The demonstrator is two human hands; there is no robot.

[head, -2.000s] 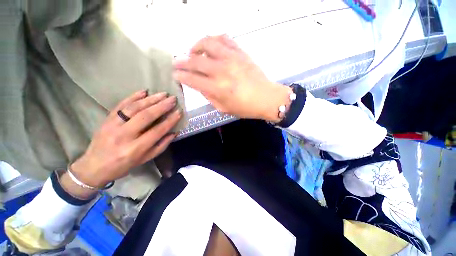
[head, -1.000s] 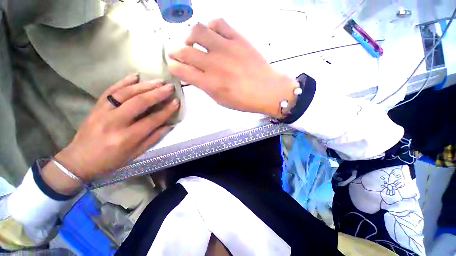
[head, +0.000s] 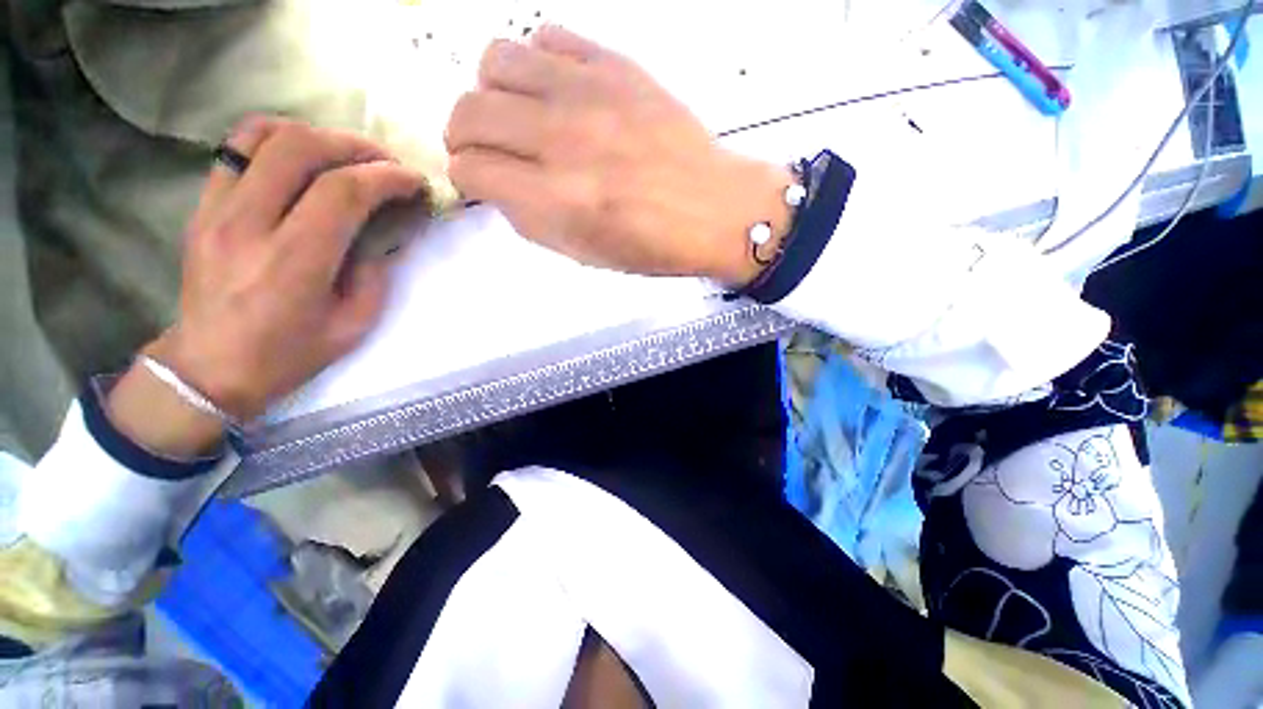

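The khaki garment piece (head: pixel 153 97) lies at the left of the white machine table, and its edge reaches between my hands. My left hand (head: pixel 284 256) is on the cloth with its fingers bent, thumb and fingertips pinching the near part of the edge. My right hand (head: pixel 596 159) is beside it with its fingers curled down at the end of the cloth edge; its fingertips are largely hidden, so its hold cannot be told. The cloth between the hands is washed out by bright light. No needle or presser foot can be made out.
Thread snips (head: pixel 1011 58) with pink and blue handles lie at the back right. The ruler-marked edge (head: pixel 513 395) crosses in front of my lap. A blue bin (head: pixel 243 596) is below left. Pale cables (head: pixel 1157 194) and thin white plastic hang at the right. Dark specks dot the tabletop.
My left hand has risen, and its flat fingers have bent into a pinch. My right hand has moved slightly up and left and curled more. The blue-grey round part has left the view.
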